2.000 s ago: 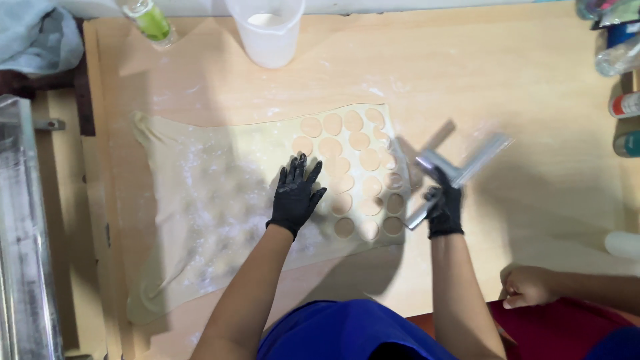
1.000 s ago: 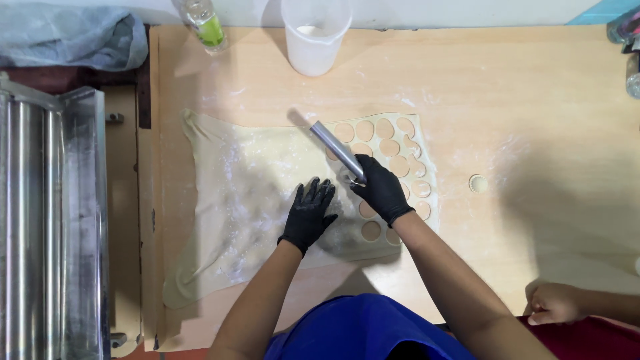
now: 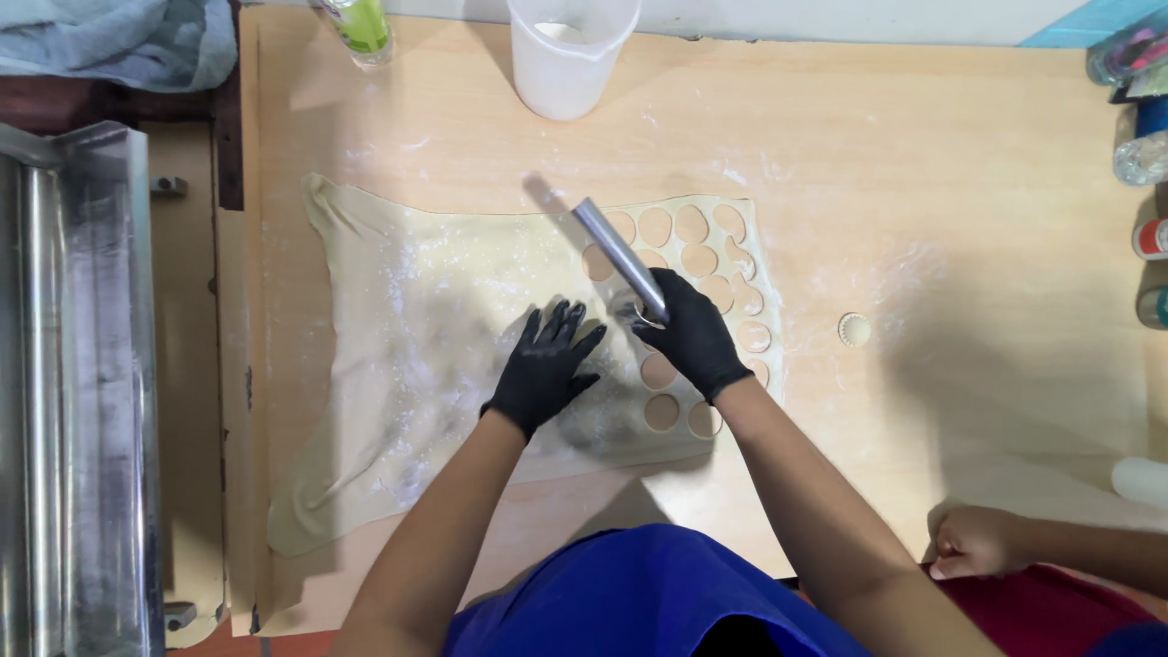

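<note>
A large floured sheet of dough (image 3: 438, 301) lies on the wooden table (image 3: 912, 164), with several round holes cut through its right part. My left hand (image 3: 547, 365), in a black glove, rests palm down on the sheet with fingers spread. To its right, my right hand (image 3: 689, 333), gloved too, grips a metal tube-shaped tool (image 3: 620, 260) that slants up and left over the holes; its lower end is partly hidden by the fingers. A small round dough piece with a crimped edge (image 3: 854, 328) lies on the table to the right of the sheet.
A white plastic jug (image 3: 568, 78) and a bottle with a green label (image 3: 360, 32) stand at the back. Metal rollers of a machine (image 3: 41, 365) are at the left, below a grey-blue cloth (image 3: 119, 41). Another person's hand (image 3: 981, 543) is at lower right. Bottles line the right edge.
My right hand, off the sheet's right edge two seconds ago, is now over the dough with the metal tool. The crimped dough piece shows on the table since one second ago.
</note>
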